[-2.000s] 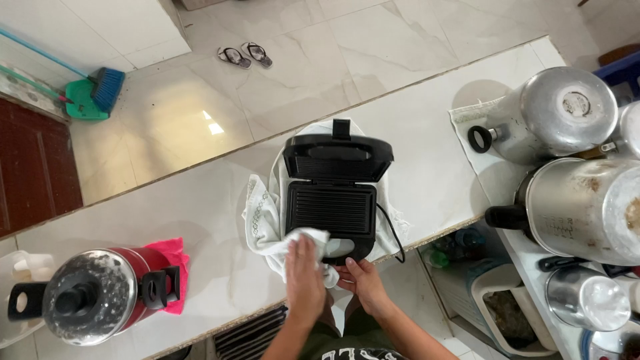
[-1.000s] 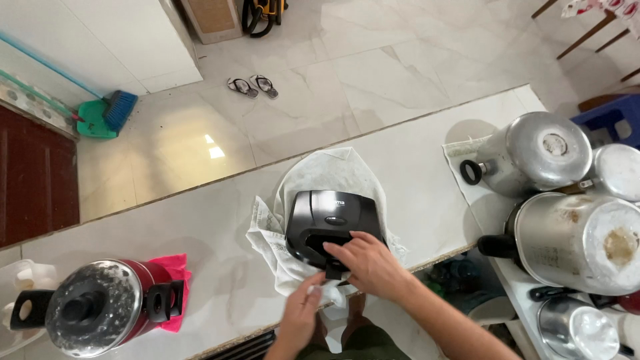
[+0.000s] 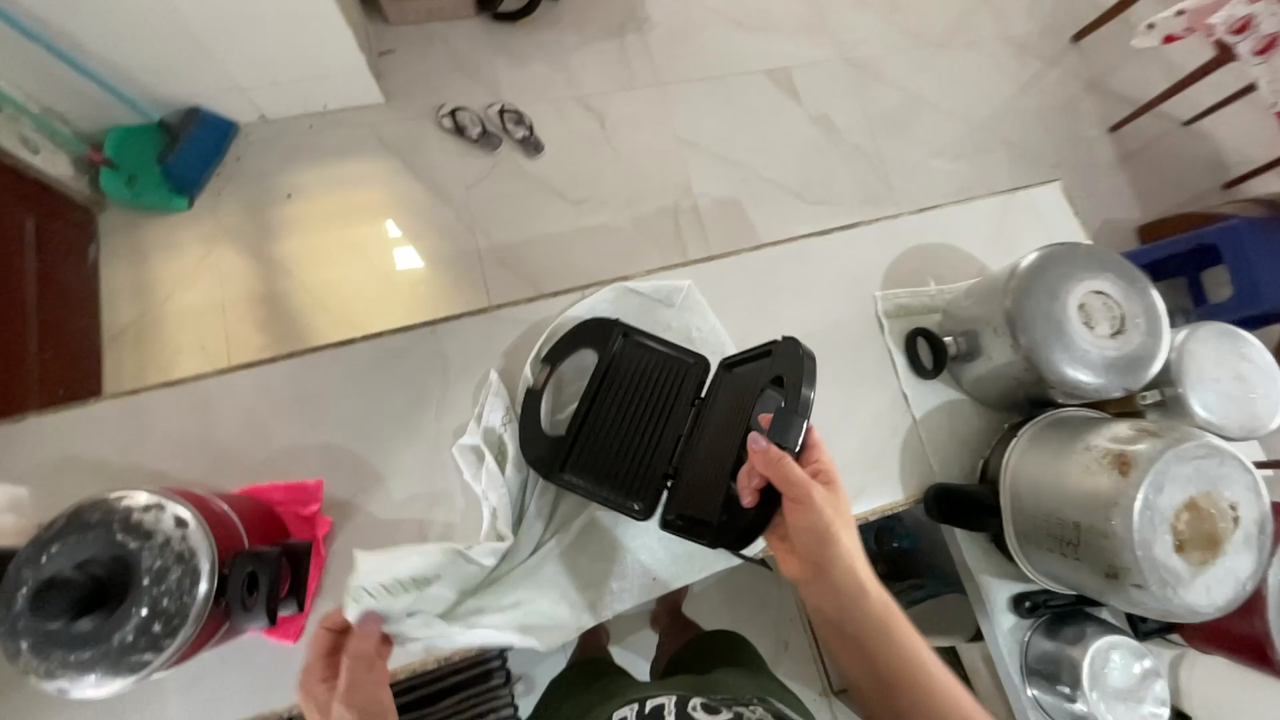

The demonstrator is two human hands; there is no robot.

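A black sandwich press (image 3: 640,420) with ridged plates lies unfolded on a white cloth (image 3: 570,590) on the counter. My right hand (image 3: 805,490) grips the handle of its right half, with fingers through the handle opening. At the lower left, my left hand (image 3: 350,660) pinches a corner of the cloth and holds it out to the left of the press. Part of the power cord shows below the right half.
A red pressure cooker (image 3: 110,590) on a pink cloth (image 3: 310,520) stands at the left. Upturned aluminium pots (image 3: 1090,310) crowd the right side. Flip-flops (image 3: 490,128) lie on the tiled floor beyond the counter, with a green dustpan (image 3: 145,165) and blue broom farther left.
The press, folded shut one second ago, is now unfolded and turned on the cloth. My left hand has moved away from it to the left, drawing out the cloth's corner.
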